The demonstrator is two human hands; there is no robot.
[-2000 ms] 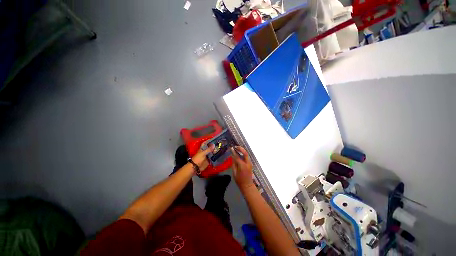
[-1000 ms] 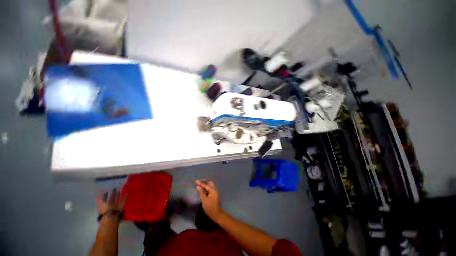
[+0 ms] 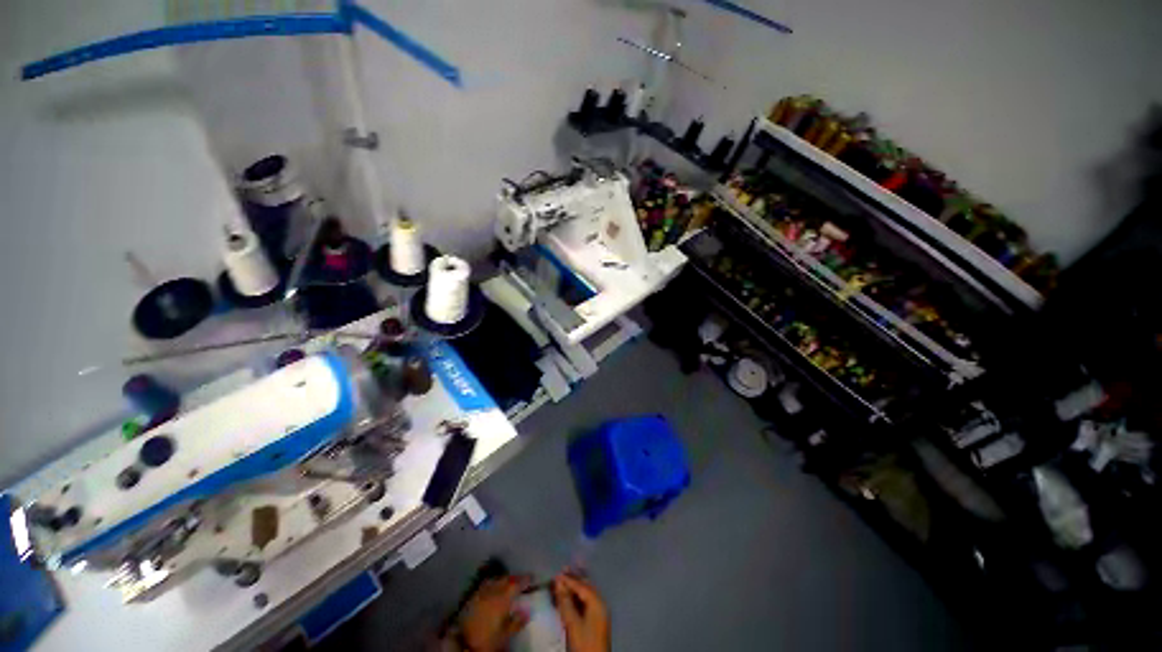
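Observation:
My left hand (image 3: 494, 616) and my right hand (image 3: 582, 614) are at the bottom edge, close together, small and blurred. A small thin dark part (image 3: 539, 586) lies between their fingertips. My right fingers pinch its end; the left fingertips are beside it, but their grip is unclear. The part is too small to name. A white sewing machine with a blue edge (image 3: 242, 433) stands on the white table (image 3: 191, 627) at the left, away from both hands.
A blue stool (image 3: 631, 469) stands on the grey floor ahead of my hands. White thread cones (image 3: 447, 290) stand behind the near machine. Another white sewing machine (image 3: 573, 229) stands farther back. Racks of coloured spools (image 3: 879, 178) line the right. Blue arms (image 3: 191, 41) hang overhead.
The view has swung right towards the machines and spool racks. My hands, apart one second ago, are now together with a small part between them. The red stool has left the view.

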